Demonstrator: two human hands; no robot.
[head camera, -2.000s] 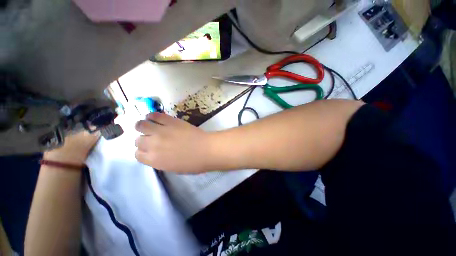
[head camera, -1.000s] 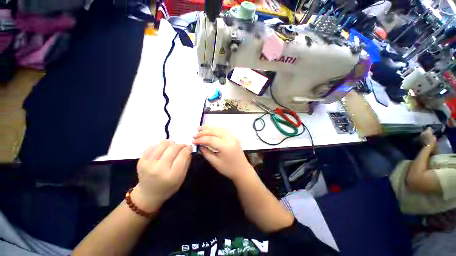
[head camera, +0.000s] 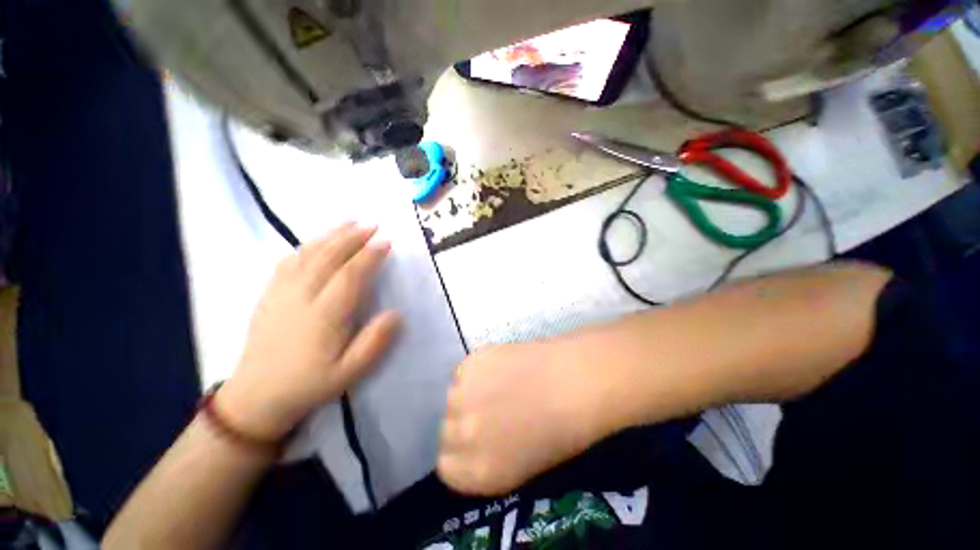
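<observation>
A white panel (head camera: 403, 430) with a dark seam line lies along the machine bed, running under the machine head (head camera: 355, 54). My left hand (head camera: 317, 322) lies palm down on the panel, fingers apart and pointing toward the needle area, which the head partly hides. My right hand (head camera: 500, 419) is curled at the panel's right edge near the table front; its fingertips and what they pinch are largely hidden. A bright blue edge guide (head camera: 431, 172) sits beside the ridged grey knob (head camera: 412, 161).
Scissors with red and green handles (head camera: 725, 204) lie right of the needle area, a black cord (head camera: 623, 252) looped near them. A lit phone (head camera: 559, 62) stands behind. Navy cloth (head camera: 86, 215) hangs at left. Grey metal parts (head camera: 906, 129) lie far right.
The view is closer to the machine than one second ago. My hands have moved apart: the left is now flat on the panel further in, the right stays near the front edge.
</observation>
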